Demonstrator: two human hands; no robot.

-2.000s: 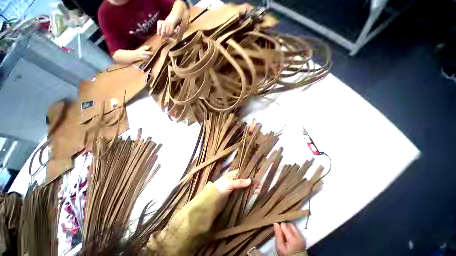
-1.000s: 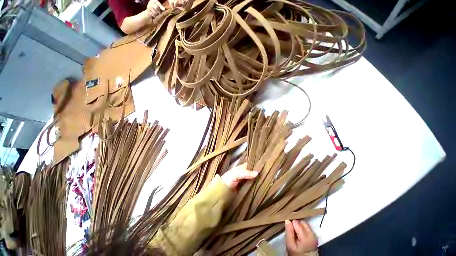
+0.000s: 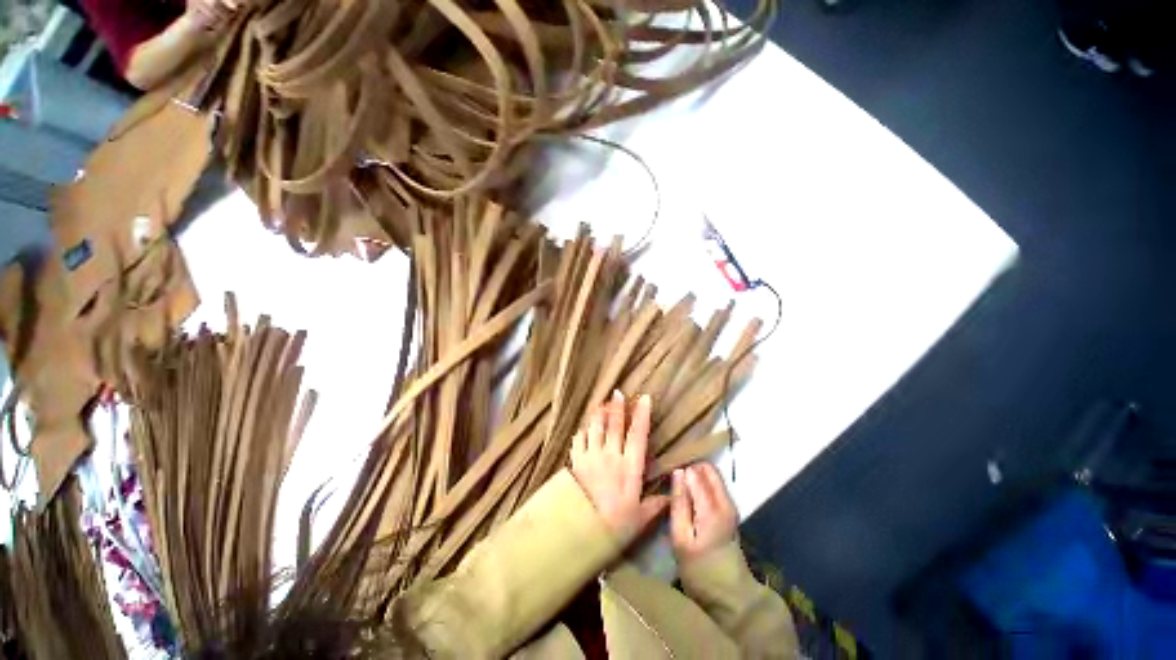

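Observation:
A fanned bundle of narrow brown straps [image 3: 606,348] lies in front of me on the white table. My left hand [image 3: 617,467] rests flat on top of the straps, fingers extended and slightly spread. My right hand [image 3: 703,511] is just to its right at the bundle's lower right edge, fingers bent close together. Whether it pinches a strap is unclear. Thread snips [image 3: 727,262] with a red-and-white grip and dark cord lie on the table beyond the strap ends.
Looped brown straps [image 3: 387,90] pile at the far side, where another person's sleeve [image 3: 129,32] shows. Brown panels [image 3: 123,213], another strap bundle [image 3: 219,451] and patterned cloth [image 3: 127,567] are left. The table edge [image 3: 890,374] runs right, above dark floor with a blue object [image 3: 1064,567].
The view has shifted, moving the scene left and up. My left hand has moved along the straps towards my right hand and now lies flat. The fanned straps on the right lie closer together.

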